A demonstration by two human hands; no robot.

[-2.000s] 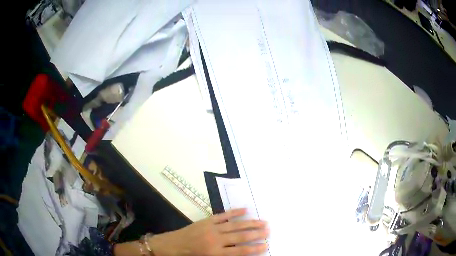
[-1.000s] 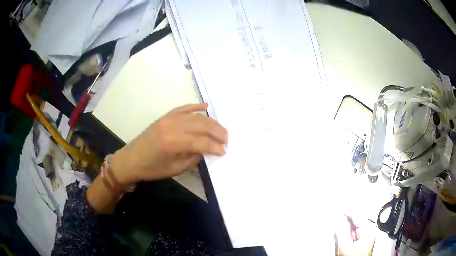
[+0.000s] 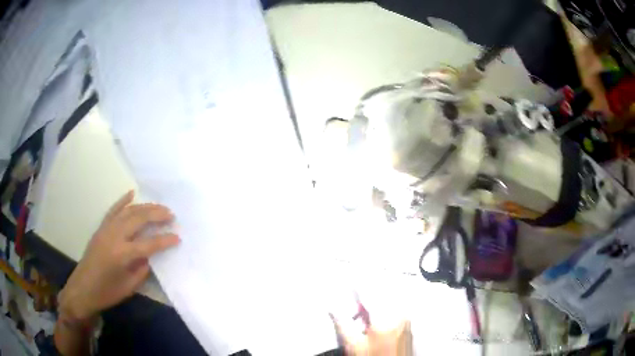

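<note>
A large white paper pattern piece (image 3: 188, 104) lies across the machine table, with a thin dark line of cloth (image 3: 289, 97) along its right edge. Its lower part is lost in glare. My left hand (image 3: 129, 254) is at the paper's left edge, fingers apart on it. The thumb is partly hidden. My right hand (image 3: 376, 337) is at the bottom, cut off and washed out by the light. A small reddish thing shows beside it, and whether the hand holds it is unclear. The sewing machine head (image 3: 418, 132) is blurred, right of the paper.
Black-handled scissors (image 3: 449, 257) lie beside a dark red phone (image 3: 494, 247) below the machine. A printed sheet (image 3: 599, 268) is at the far right. White papers (image 3: 52, 104) and a red-handled tool (image 3: 22, 226) are on the left. Dark cloth (image 3: 150, 327) lies near the wearer.
The view has swung right, bringing the phone and printed sheet into sight. My left hand has gone from flat on the pattern to its left edge. The stepped dark cloth edge no longer shows.
</note>
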